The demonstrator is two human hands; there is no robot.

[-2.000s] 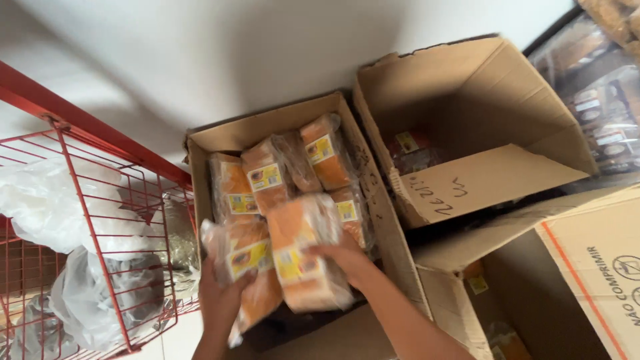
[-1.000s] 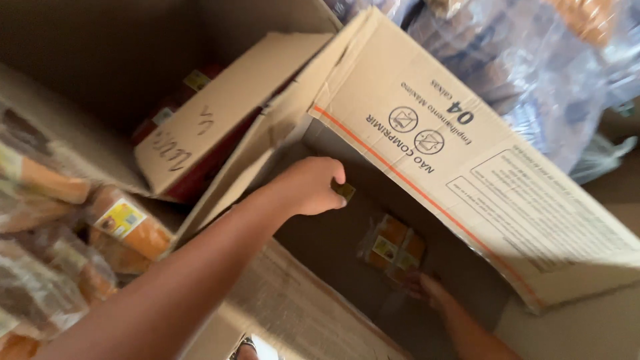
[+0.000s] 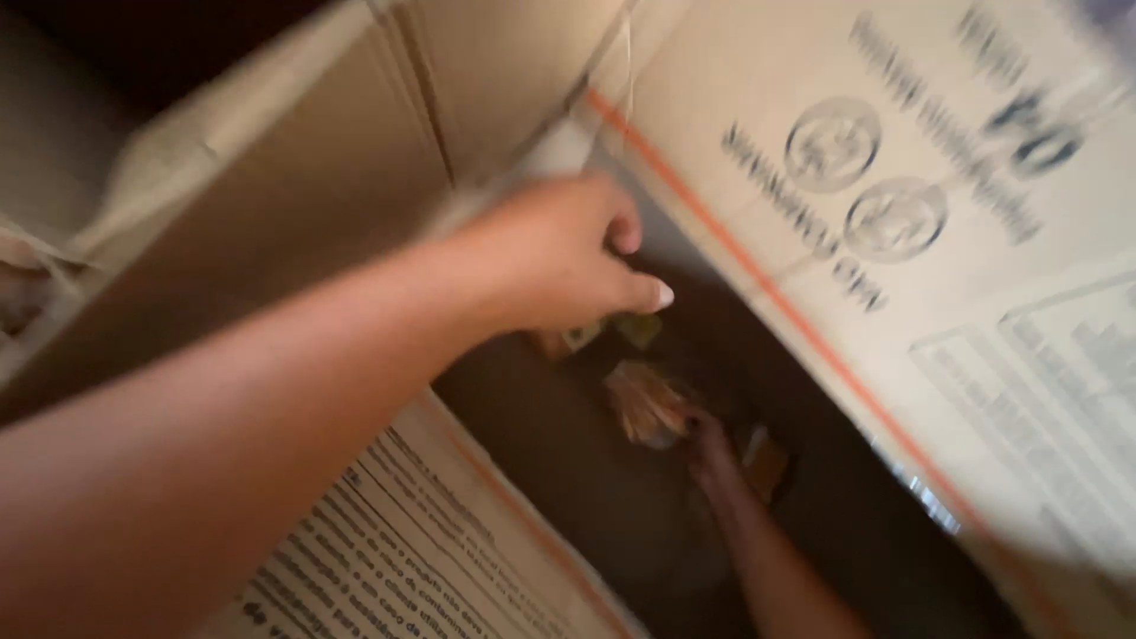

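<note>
My left hand point(image 3: 577, 253) hangs over the opening of a deep cardboard box point(image 3: 728, 257), fingers curled and thumb apart, with nothing seen between them. Under it, partly hidden, lies a packaged item with a pale label point(image 3: 581, 335), beside a small yellowish item point(image 3: 639, 328). Deeper inside, my right hand point(image 3: 706, 444) grips the end of a clear plastic-wrapped orange-brown package point(image 3: 646, 404). Another orange-brown package point(image 3: 765, 463) is beside my right wrist. The inside is dark and the view is blurred, so the contents are not clear.
A printed cardboard flap point(image 3: 941, 204) with an orange stripe slopes along the right side of the opening. Another printed flap point(image 3: 382, 541) lies at the lower left. At the upper left, another cardboard box point(image 3: 204, 142) adjoins this one.
Two seconds ago both hands were on packages in a box beside the red wire basket; now they are at the printed box. Since one second ago, the view has moved closer.
</note>
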